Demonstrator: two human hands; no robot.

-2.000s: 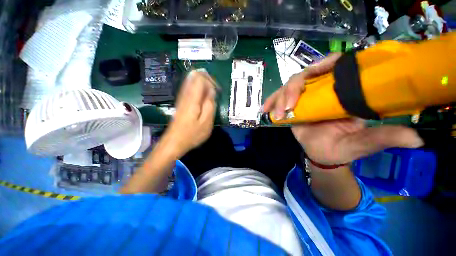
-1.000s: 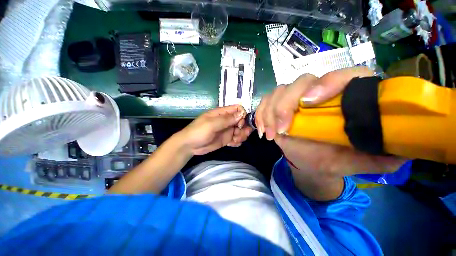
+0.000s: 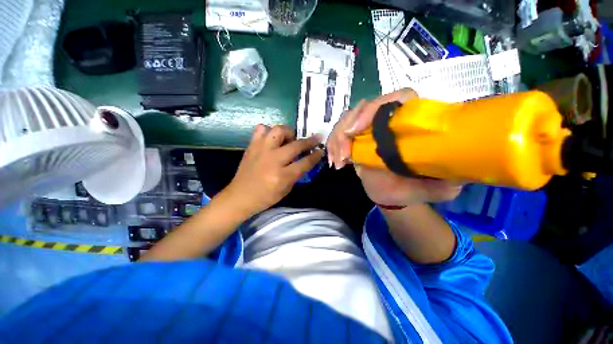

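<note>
The silver-white phone mid-frame (image 3: 327, 84) lies upright at the bench edge. My left hand (image 3: 274, 164) is at its lower left end, fingertips touching or close to the frame; I cannot tell whether it pinches anything small. My right hand (image 3: 376, 158) is shut on the yellow electric screwdriver (image 3: 470, 138), which has a black band and lies roughly level, pointing left. Its tip is hidden by my fingers, close to the frame's lower end.
Black phone batteries (image 3: 169, 60) and a crumpled clear bag (image 3: 246, 72) lie left of the frame. The clear screw dish (image 3: 290, 12) and a white box (image 3: 236, 15) are behind. Paper sheets (image 3: 447, 77) lie right. The desk fan (image 3: 74, 144) stands at left.
My left hand reached from left of the frame to its lower end. The screwdriver moved left and its tip end came to the frame's lower end. The view shifted.
</note>
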